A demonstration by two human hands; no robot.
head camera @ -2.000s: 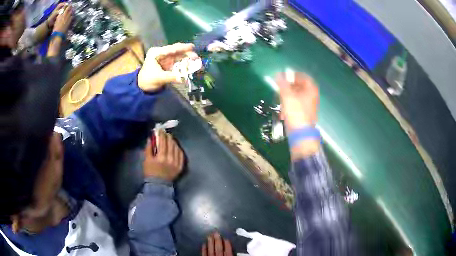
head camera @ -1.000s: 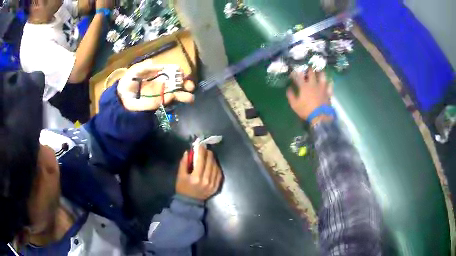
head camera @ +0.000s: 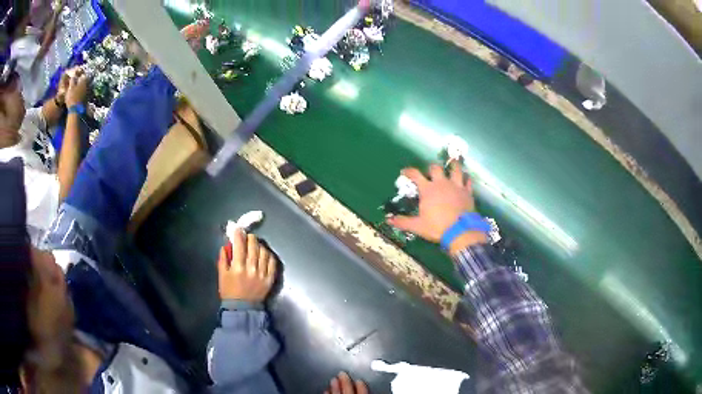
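My right hand [head camera: 436, 202], with a blue wristband and plaid sleeve, is spread palm down over the green conveyor belt [head camera: 539, 161]. One wired board assembly [head camera: 406, 187] lies between its thumb and index finger. Another assembly [head camera: 456, 146] lies at its fingertips; I cannot tell whether they touch. The hand looks open, with its palm hidden. Only the fingertips of my left hand [head camera: 346, 384] show at the bottom edge, on the dark bench mat; the rest is cut off. A white cloth or glove [head camera: 427, 381] lies to their right.
A neighbour's hand [head camera: 246, 269] grips a red-handled tool on the mat. Their blue sleeve [head camera: 115, 146] reaches over a cardboard tray [head camera: 165, 165]. A divider bar [head camera: 289, 81] crosses the belt beside piled assemblies. A speckled rail [head camera: 346, 231] edges the belt. A thin rod [head camera: 361, 340] lies on the mat.
My right hand has drawn back from the pile at the divider bar to assemblies nearer me. The neighbour's other arm has stretched across towards the belt. My view has shifted.
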